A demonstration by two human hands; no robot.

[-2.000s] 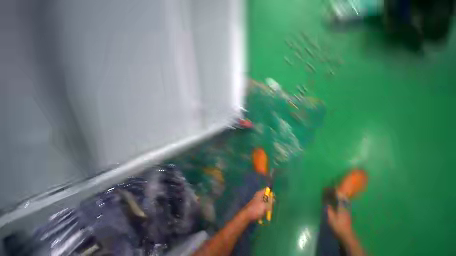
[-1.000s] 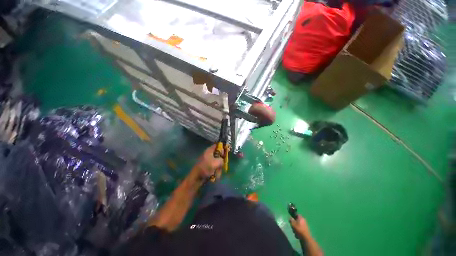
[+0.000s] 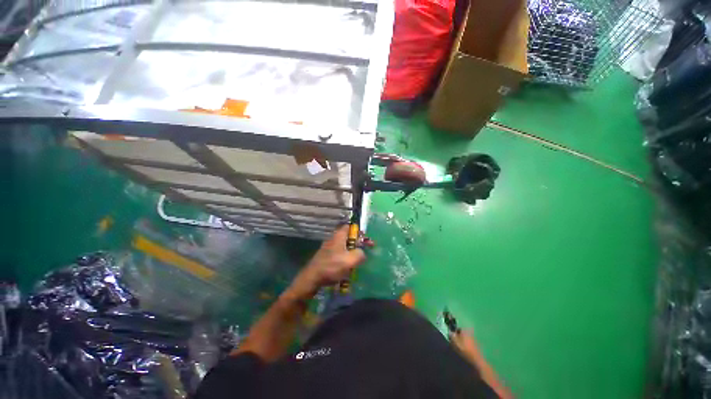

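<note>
My left hand is closed on the yellow-and-black handles of the pliers. Their dark jaws reach up to the corner of the tipped trolley, beside the caster plate; whether they grip anything cannot be told. A dull red caster wheel sticks out from that corner in its grey fork. My right hand is low at the right of my body, partly hidden by it, and holds a small dark wrench.
Small loose metal bits lie on the green floor below the caster. A dark open bag lies to their right. A red bag, a cardboard box and a wire basket stand beyond. Dark plastic-wrapped bundles lie at lower left.
The view has turned, so the trolley, box and dark bag sit further left. The left hand still holds the pliers at the trolley corner. The right hand still holds the wrench low down.
</note>
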